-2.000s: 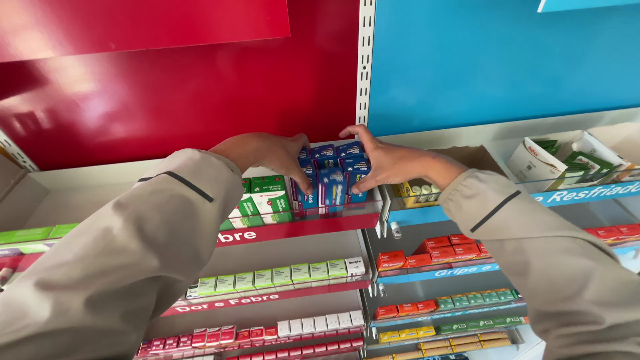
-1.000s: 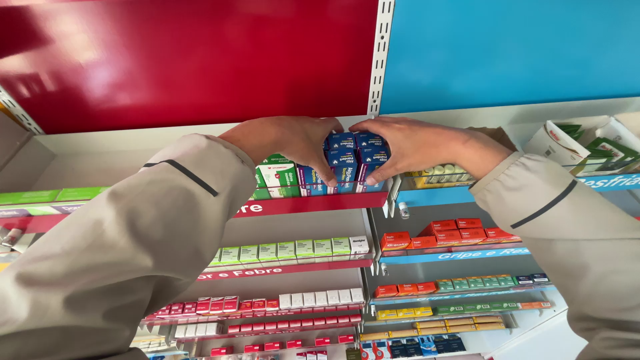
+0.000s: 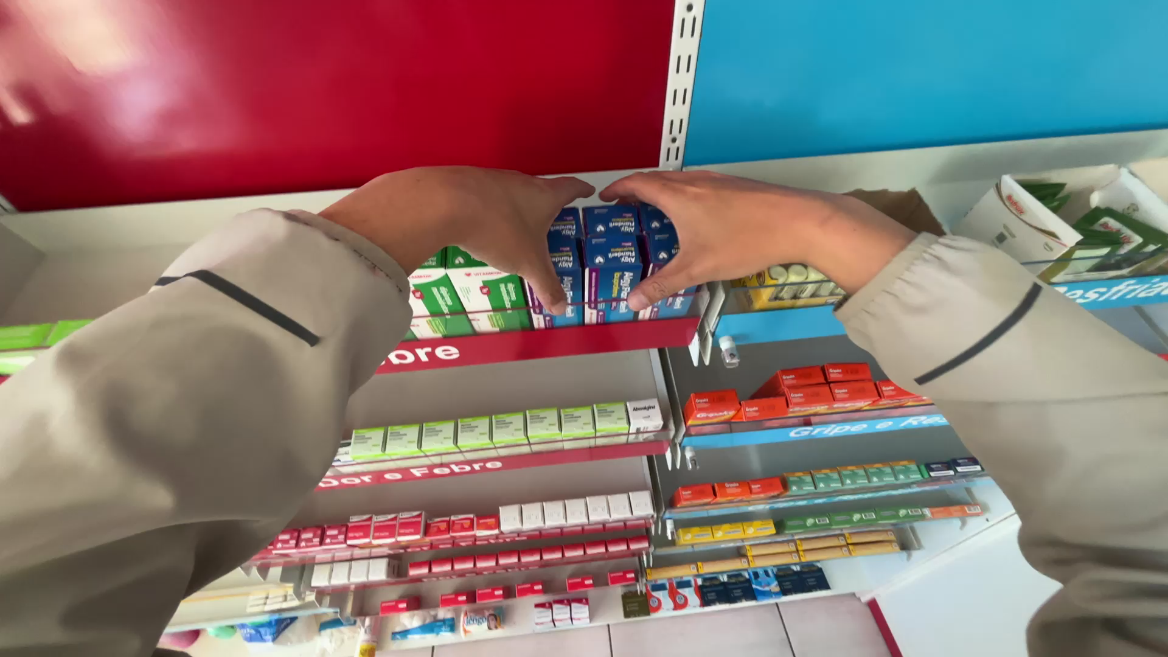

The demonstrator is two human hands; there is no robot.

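Note:
Several blue and purple medicine boxes (image 3: 611, 260) stand in rows at the right end of the red-edged top shelf (image 3: 547, 349). My left hand (image 3: 479, 214) curves over their left side, its thumb tip near the front of a left-hand box. From the right, my right hand (image 3: 730, 224) arches over them, thumb against or just before the front boxes. Both hands have fingers apart; whether either presses on a box cannot be told. Green and white boxes (image 3: 488, 297) stand beside the blue ones, partly behind my left hand.
A clear front lip edges the top shelf. Yellow packs (image 3: 789, 285) and an opened white carton of green packets (image 3: 1022, 224) lie on the right-hand shelf. Lower shelves hold light green boxes (image 3: 474, 436) and red-orange boxes (image 3: 808, 392). A slotted white upright (image 3: 680, 87) divides the wall panels.
The fingers were closer around the blue boxes in the earlier frames; now both hands are spread wider, and more of the box fronts shows. The view has shifted somewhat.

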